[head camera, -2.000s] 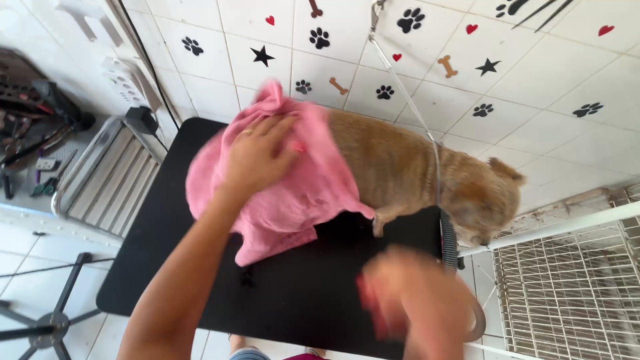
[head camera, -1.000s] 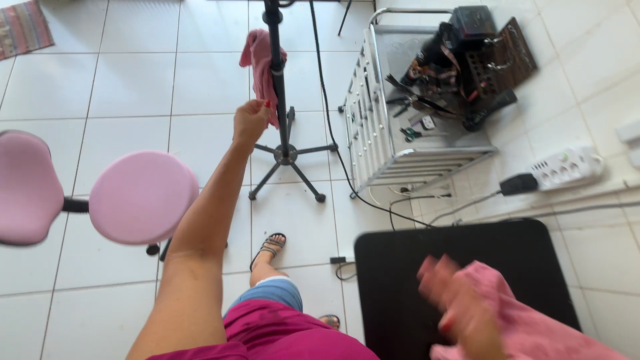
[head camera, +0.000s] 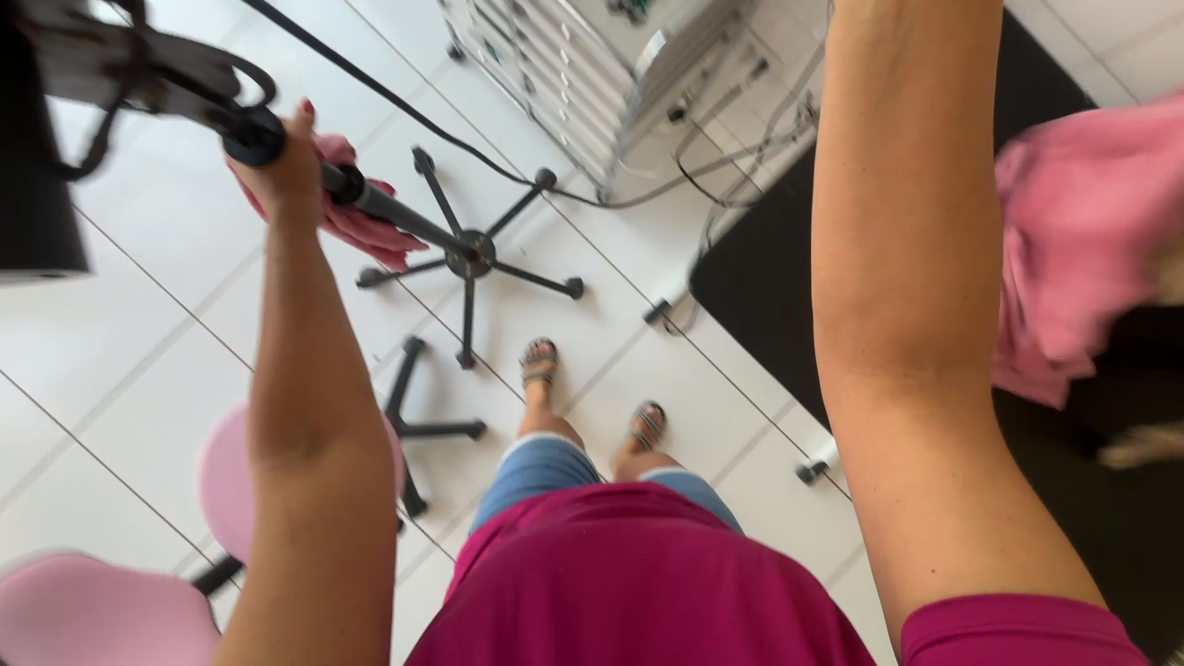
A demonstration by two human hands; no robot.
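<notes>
My left hand [head camera: 285, 176] is closed around the upper part of a black wheeled stand's pole [head camera: 407, 220]. Just behind it, a pink cloth [head camera: 370, 231] hangs on that stand. My right forearm reaches past the top edge, so the right hand is out of view. At the right, a pink towel [head camera: 1073, 231], blurred, lies on a black table [head camera: 768, 277]. Light tan fur shows at the towel's right edge, and a dog's paw [head camera: 1142, 446] rests on the black surface below it.
A metal drawer cart [head camera: 573, 83] stands at the top, with cables on the floor near it. The stand's star base [head camera: 471, 254] spreads before my feet. Pink stool cushions [head camera: 102, 610] are at lower left. A black device [head camera: 37, 166] juts in at upper left.
My left hand was on the dog's towel two seconds ago, then at the stand; now it grips higher up the pole. My right hand has left the view. The view has swung far to the left.
</notes>
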